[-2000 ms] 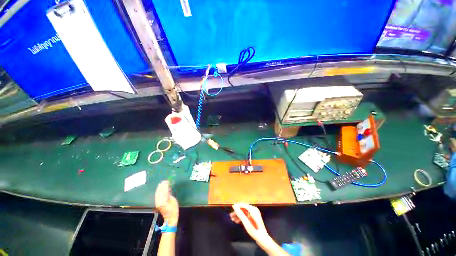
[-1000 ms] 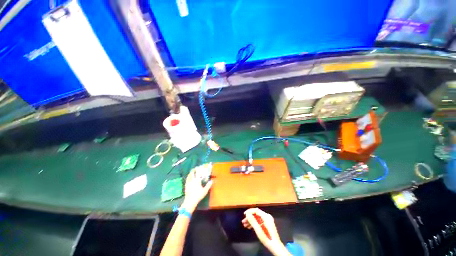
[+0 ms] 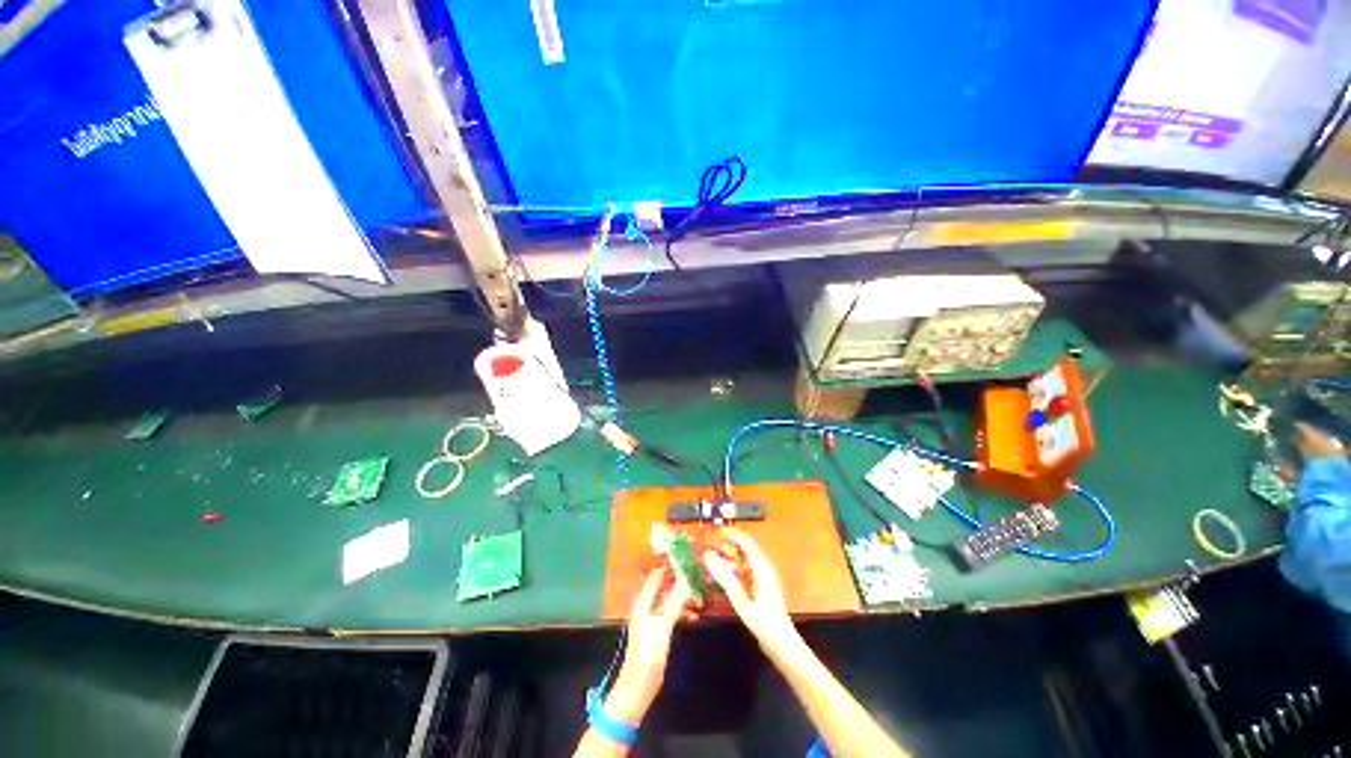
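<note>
A small green circuit board (image 3: 683, 558) is held upright or tilted over the orange-brown fixture base (image 3: 800, 551). My left hand (image 3: 656, 601), with a light blue wrist strap (image 3: 609, 721), grips the board's left side. My right hand (image 3: 750, 582) is at the board's right side; a bit of red shows by its fingers, and whether it still holds the red piece is unclear. The black connector block (image 3: 716, 512) is at the base's top edge, just beyond the hands, with the blue cable (image 3: 771, 425) running to it.
A green board (image 3: 491, 566) and a white slip (image 3: 377, 549) lie left. White-green boards (image 3: 888, 567), a remote control (image 3: 1009, 536) and an orange box (image 3: 1033, 433) stand right. A black tray (image 3: 314, 696) is below the bench edge. Another person's blue sleeve (image 3: 1319, 526) is far right.
My left hand has moved right from beside the base, bringing a board over it. My right hand has moved up to the board. A green board now lies alone left of the base.
</note>
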